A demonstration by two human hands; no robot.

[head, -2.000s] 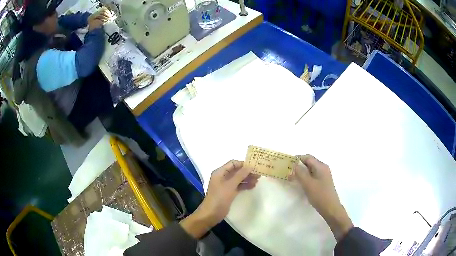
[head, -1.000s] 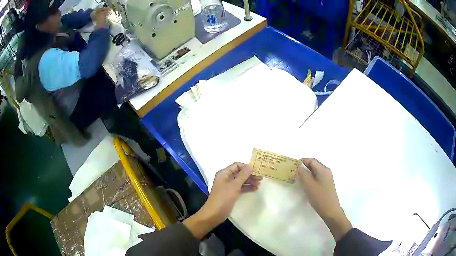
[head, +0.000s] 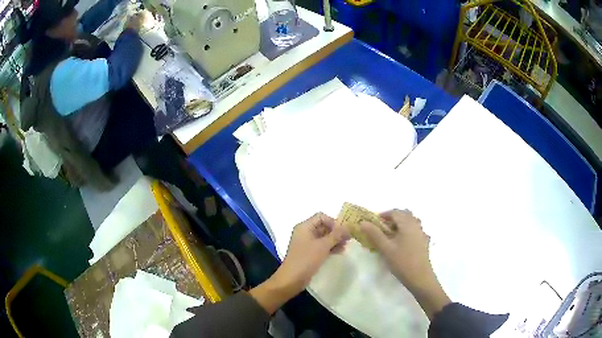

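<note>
A small tan card with printing, a work tag (head: 356,216), is held between my two hands over the white fabric. My left hand (head: 315,243) pinches its left edge. My right hand (head: 404,247) holds its right side, with the thumb across the card's face and covering part of it. White fabric pieces (head: 317,145) lie in a stack under and beyond my hands. The right part of the white surface is in strong glare, so the line between fabric and table is hard to tell.
A blue bin (head: 422,72) holds the fabric. A neighbour's sewing machine (head: 214,33) stands on a table at the upper left, with a person (head: 82,86) beside it. At the lower left are a taped carton (head: 99,297), white pieces (head: 142,307) and a yellow frame (head: 181,237).
My right hand has moved left and its thumb has come across the card. The card, flat and fully shown before, is now partly covered and tilted.
</note>
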